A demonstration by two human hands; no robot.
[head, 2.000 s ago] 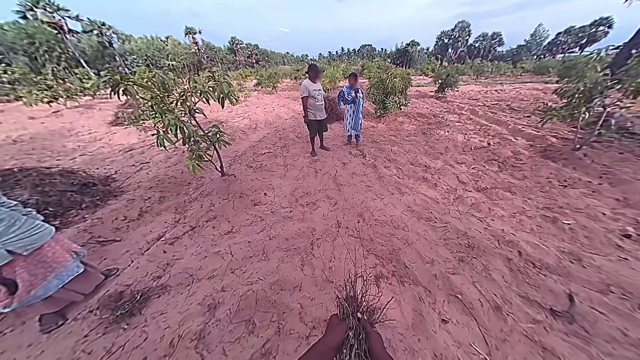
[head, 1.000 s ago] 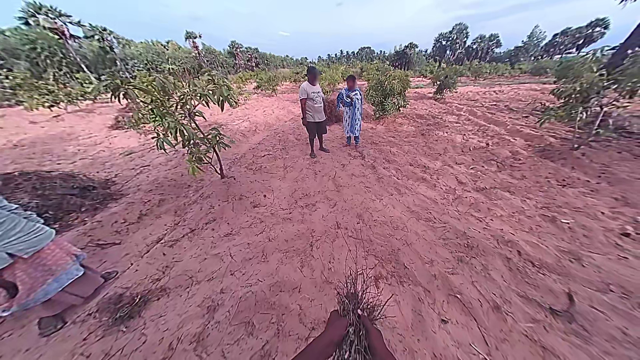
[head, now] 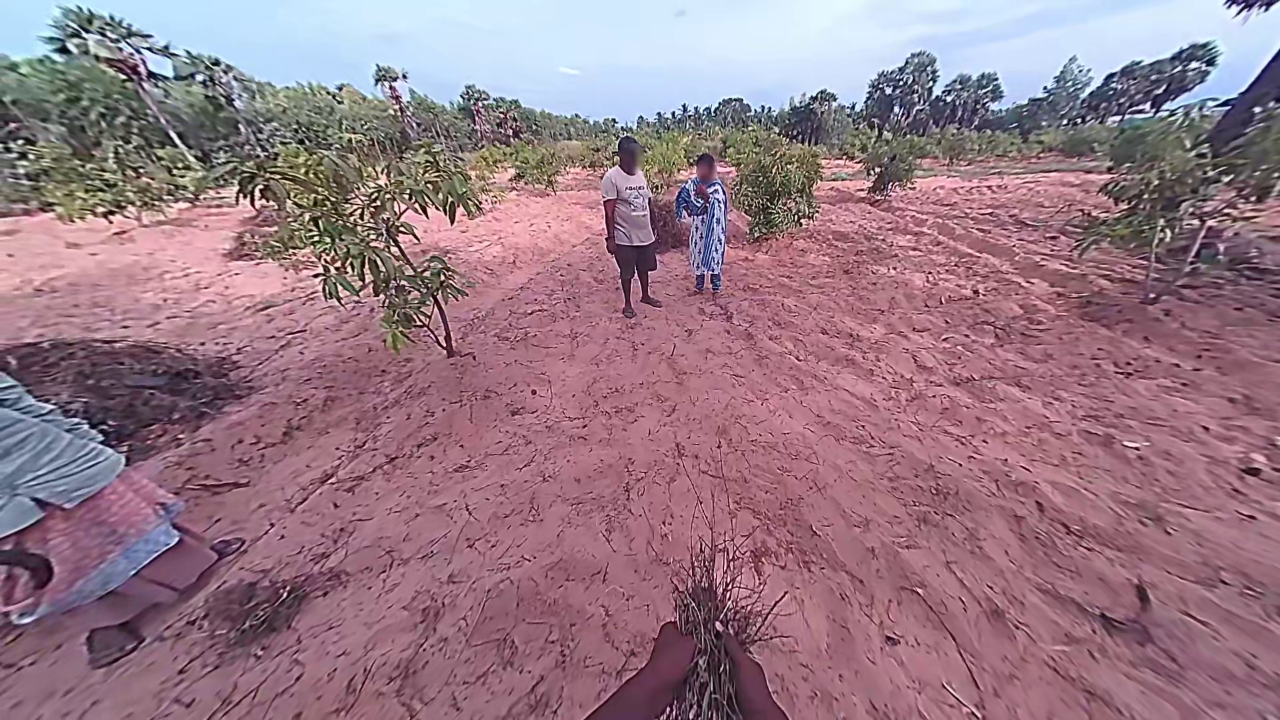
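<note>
A bundle of thin dry twigs (head: 712,610) stands out in front of me at the bottom centre, its loose ends fanning forward over the reddish soil. My left hand (head: 668,655) grips its left side, fingers closed around the stems. On the right side my right hand (head: 745,670) is closed on the same bundle, close to the left hand. The lower end of the bundle runs out of the frame between my forearms.
Two people (head: 630,215) stand ahead on the sandy ground. A bending person (head: 70,500) is at the left edge, near a small twig heap (head: 262,605) and a larger dark brush pile (head: 130,385). A young leafy tree (head: 440,310) grows left of centre.
</note>
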